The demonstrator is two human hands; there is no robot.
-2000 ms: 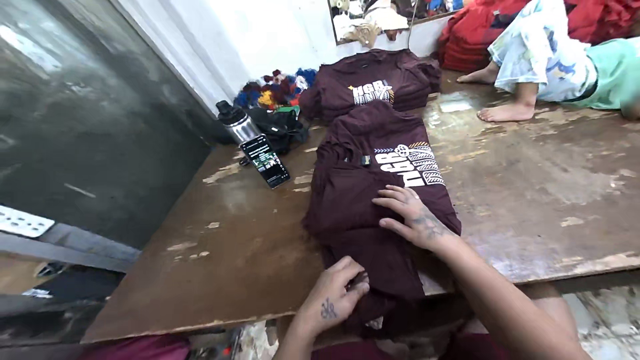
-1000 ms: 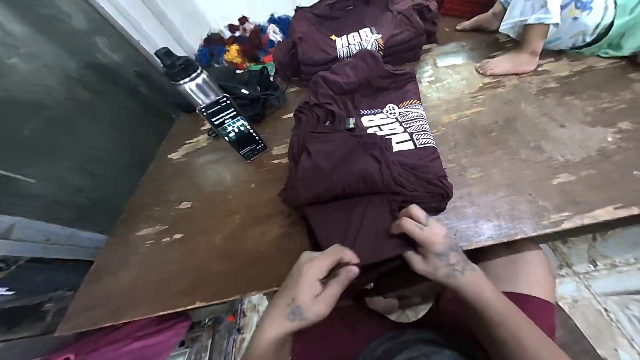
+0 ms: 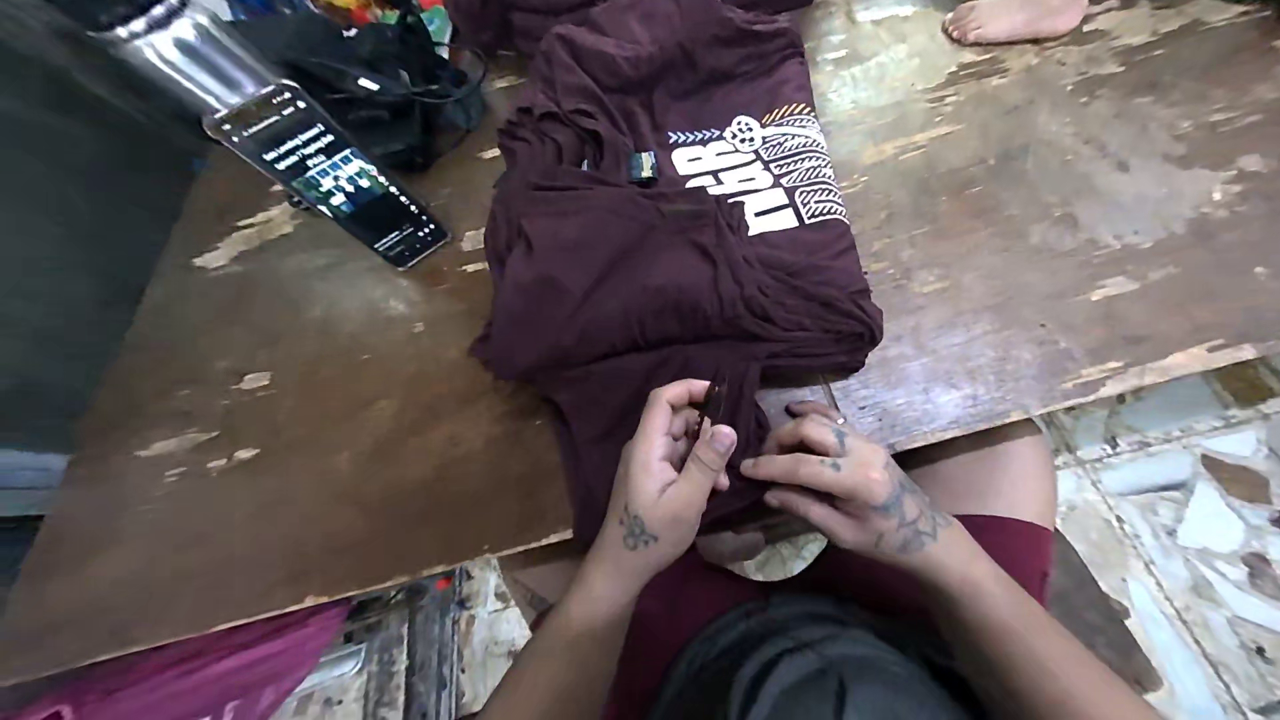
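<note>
A stack of maroon T-shirts (image 3: 640, 270), the top one bearing a white and orange print, lies on the wooden table. Its near part reaches the table's front edge. My left hand (image 3: 675, 470) is at this near part, thumb and index finger raised around a small dark thing (image 3: 714, 402) that is too unclear to name. Close on its right, my right hand (image 3: 835, 475) has its fingertips at the maroon cloth, and a thin tool-like thing, partly hidden, shows by its upper fingers.
A smartphone (image 3: 330, 180) with a lit screen leans against a steel bottle (image 3: 190, 55) at the upper left, beside a black bag (image 3: 370, 80). Another person's bare foot (image 3: 1015, 20) rests on the table (image 3: 1030, 260) at the upper right. Magenta cloth (image 3: 200, 670) hangs below the front edge.
The view has moved closer to the shirts. Both hands were lower on the cloth a second ago; my left hand has turned, palm now facing right, with a small dark thing at its fingers.
</note>
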